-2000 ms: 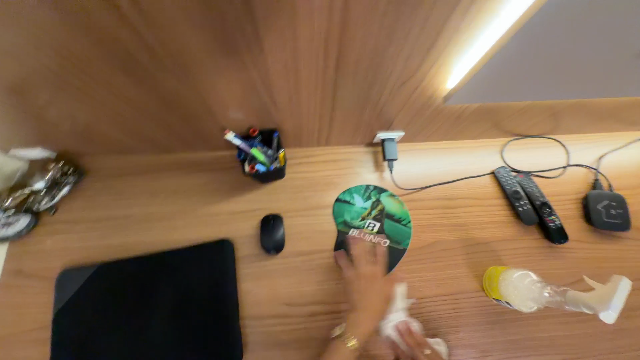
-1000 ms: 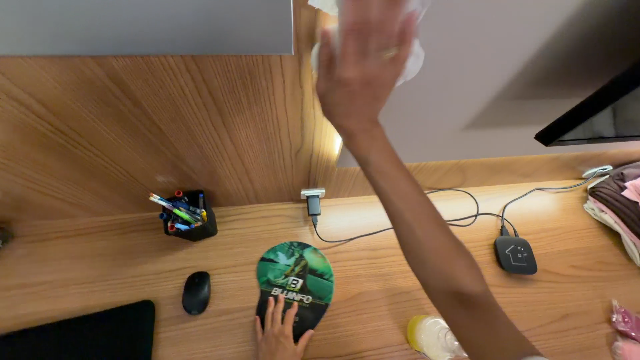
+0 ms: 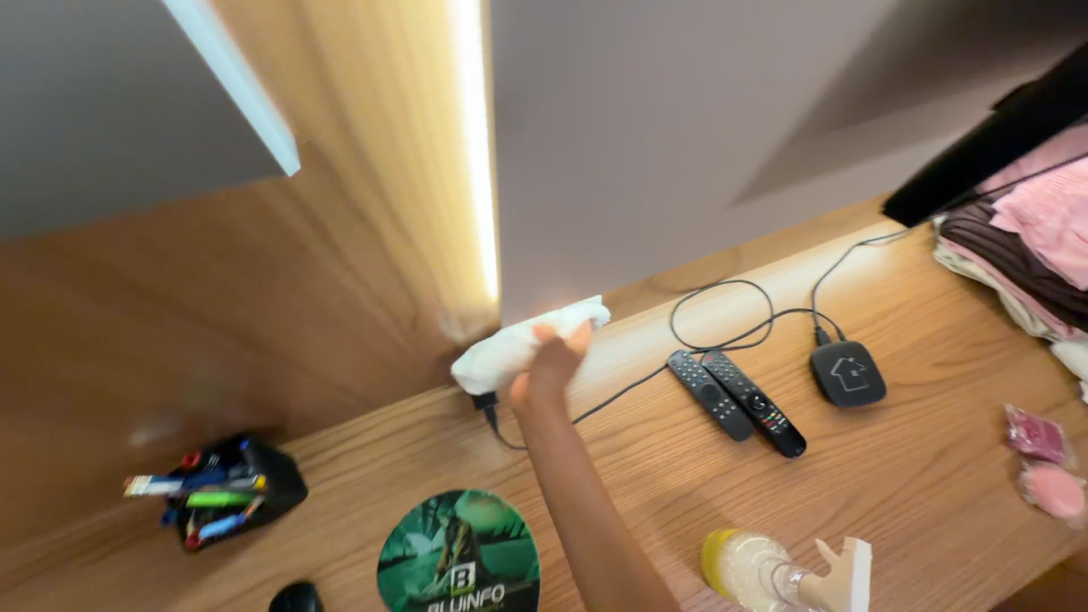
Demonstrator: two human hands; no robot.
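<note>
My right hand (image 3: pixel 552 365) grips a folded white cloth (image 3: pixel 523 344) against the wall panel, at the foot of the lit strip. Just below the cloth, a black power adapter (image 3: pixel 484 401) is partly covered by it. My left hand is out of the frame. Nearest to my forearm on the left lies a green and black mouse pad (image 3: pixel 459 552). To the right of the forearm, a clear spray bottle (image 3: pixel 756 565) with yellowish bottom and white trigger lies on its side on the wooden desk (image 3: pixel 629 510).
A black pen holder (image 3: pixel 280 484) stands left, a black mouse (image 3: pixel 296 597) at the bottom edge. Two remote controls (image 3: pixel 710 395), a black box (image 3: pixel 848 374) and looping cables lie right. Folded clothes (image 3: pixel 1011 255) and small pink packets (image 3: pixel 1037 435) are farther right. A grey panel corner (image 3: pixel 285 161) juts out above.
My right hand has moved down with the cloth from high on the panel to near the adapter. My left hand, on the mouse pad a second ago, has left the view.
</note>
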